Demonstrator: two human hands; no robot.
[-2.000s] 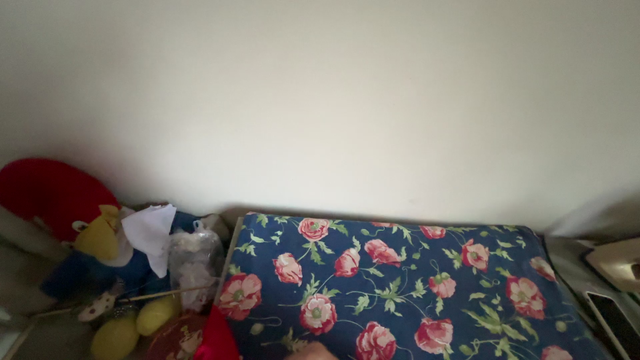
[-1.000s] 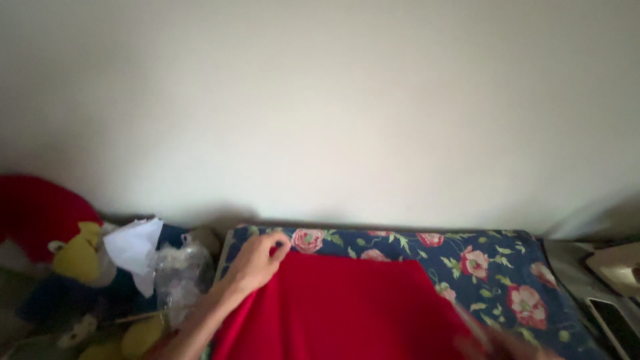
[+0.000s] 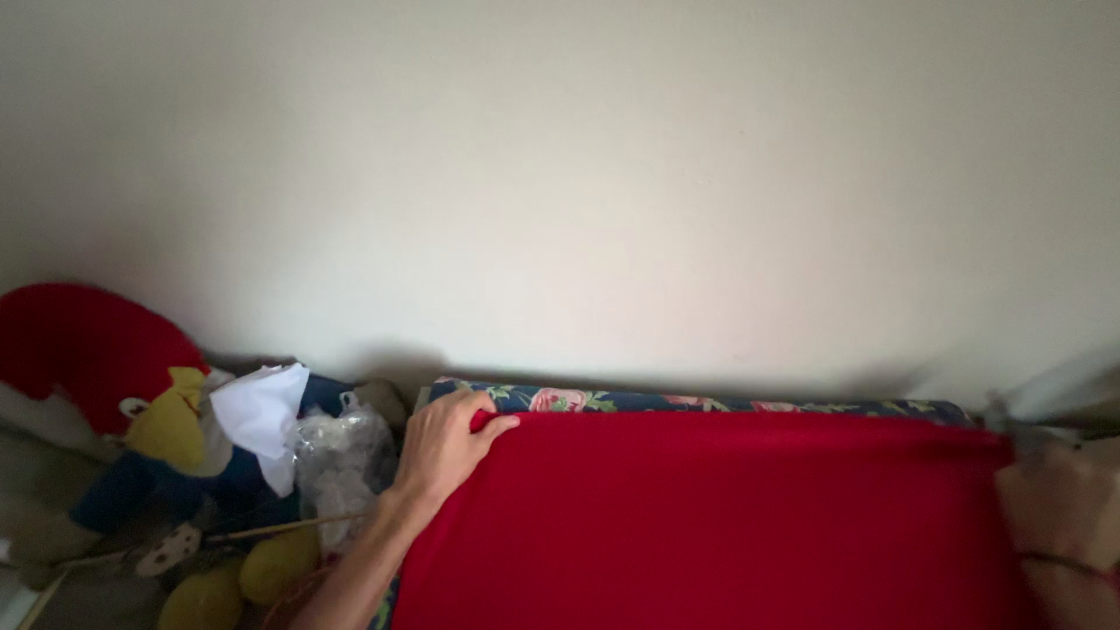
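Note:
A plain red cloth [image 3: 717, 525] is spread over a surface covered in dark blue floral fabric [image 3: 604, 401], which shows as a strip along the far edge beside the wall. My left hand [image 3: 451, 446] grips the cloth's far left corner between thumb and fingers. At the far right corner, my right hand [image 3: 1054, 494] is blurred, with a dark band around its wrist; its fingers cannot be made out, so whether it grips the cloth is unclear.
A pale wall [image 3: 612, 192] rises directly behind the surface. To the left lie a red plush toy [image 3: 96, 350] with a yellow beak, white paper [image 3: 262, 411], a clear plastic bag [image 3: 341, 455], a thin stick [image 3: 280, 528] and yellow rounded objects [image 3: 280, 564].
The red cloth now lies across most of the floral fabric, which was largely uncovered two seconds ago. Its far right corner has moved to the right since one second ago, and my right hand has moved up.

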